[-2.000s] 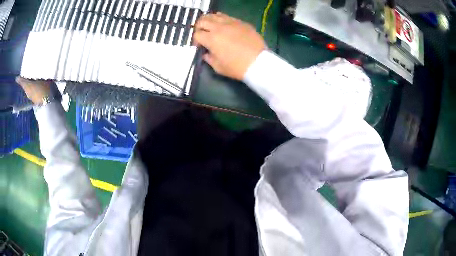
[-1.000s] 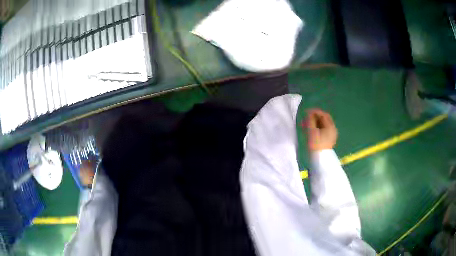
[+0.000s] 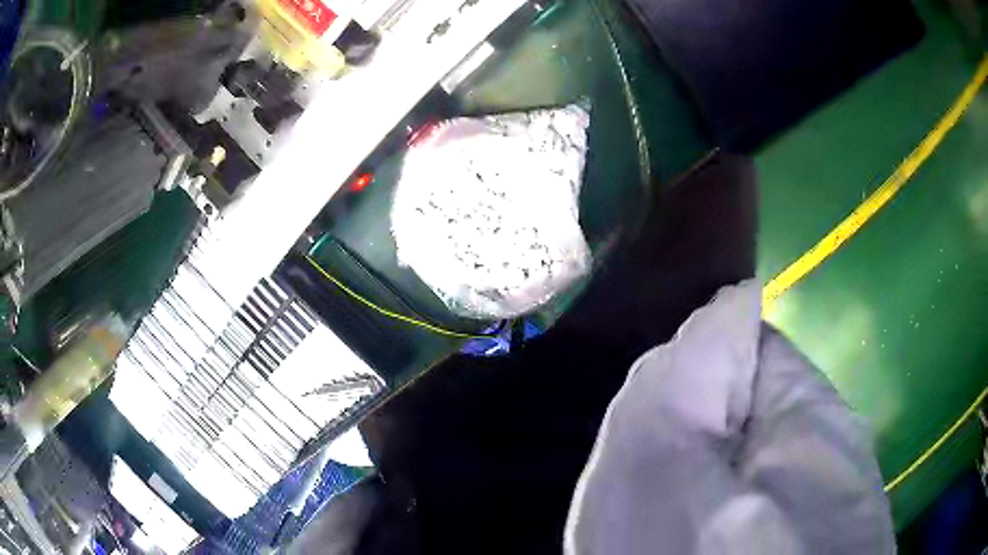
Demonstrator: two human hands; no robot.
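Note:
Neither of my hands shows; only a pale grey sleeve is at the lower right, and its hand is hidden or out of the picture. A clear plastic bag of small white parts with dark specks lies on the green bench in front of me. A tray of silver-white rods in dense parallel rows is on the bench at the left. A few rods lie loose across its near right corner.
A pale machine with red and green lights runs along the far bench edge. A black tray is at the upper right. A yellow-green wire curves between the rod tray and the bag. Yellow lines mark the green floor at the right.
The view has swung and tilted, so the bag now sits near the centre and the rod tray lower left. Both hands, seen earlier away from the bag, have left the picture.

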